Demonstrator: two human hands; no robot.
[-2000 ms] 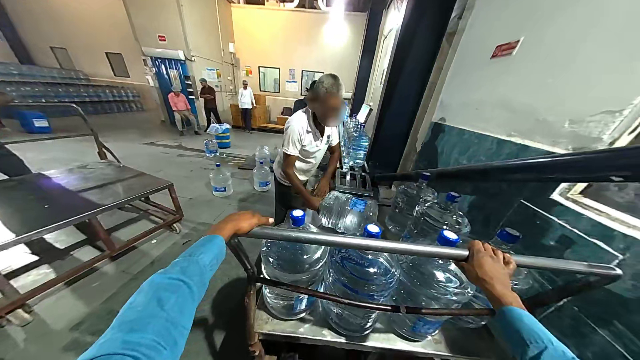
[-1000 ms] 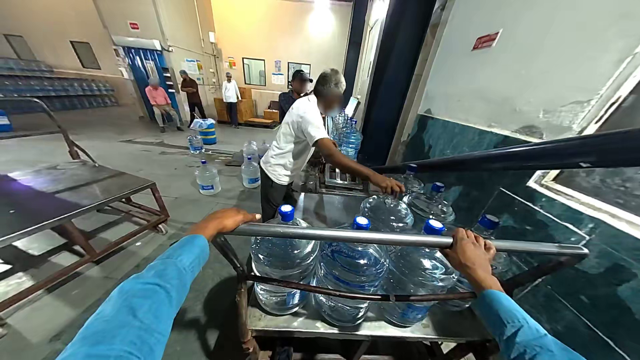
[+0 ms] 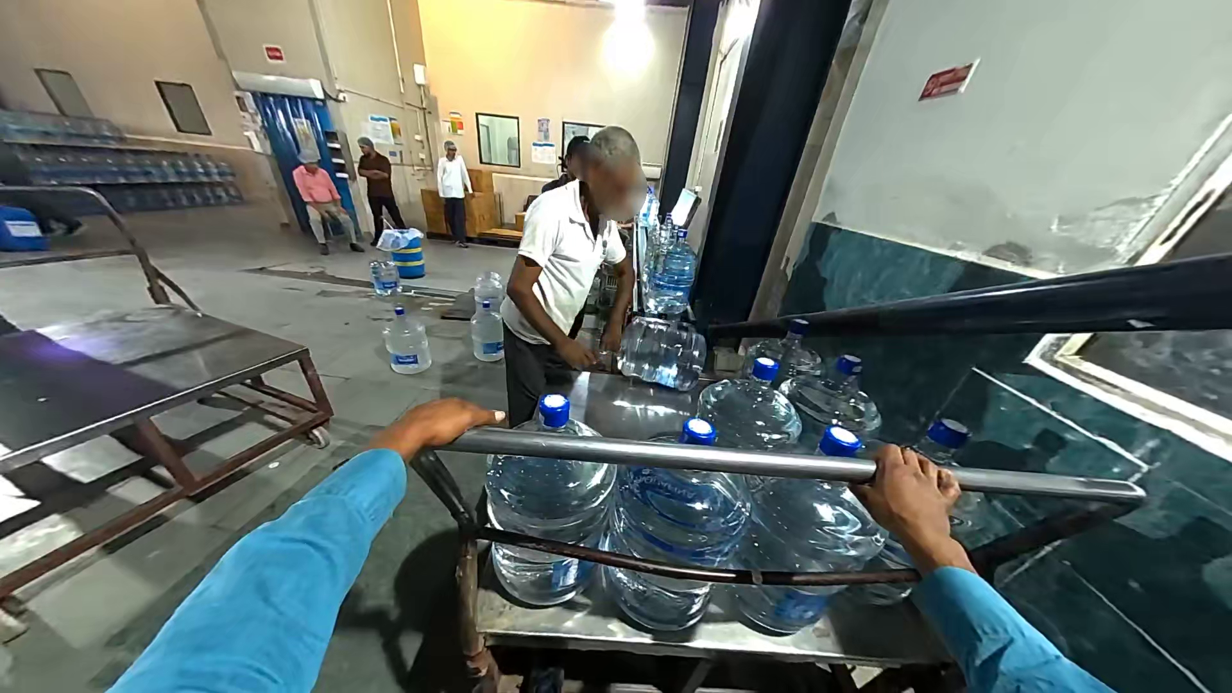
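My left hand rests on the left end of the cart's metal push bar, its fingertips partly hidden. Farther right, my right hand is closed around the same bar. Below it, large clear water bottles with blue caps stand upright on the metal cart bed: one at the left, one in the middle, one at the right. Several more stand behind, along the wall side. Across the cart, a person in a white shirt holds a clear bottle on its side at the bed's far end.
An empty metal platform cart stands at the left. Water bottles and a blue-and-yellow drum are on the floor ahead. A dark rail runs along the right wall. People are near the far wall, beside stacked bottles.
The person in the white shirt, reaching over the standing bottles a second ago, now has a bottle lying sideways between the hands. Another capped bottle stands behind the front row. My hands remain on the bar.
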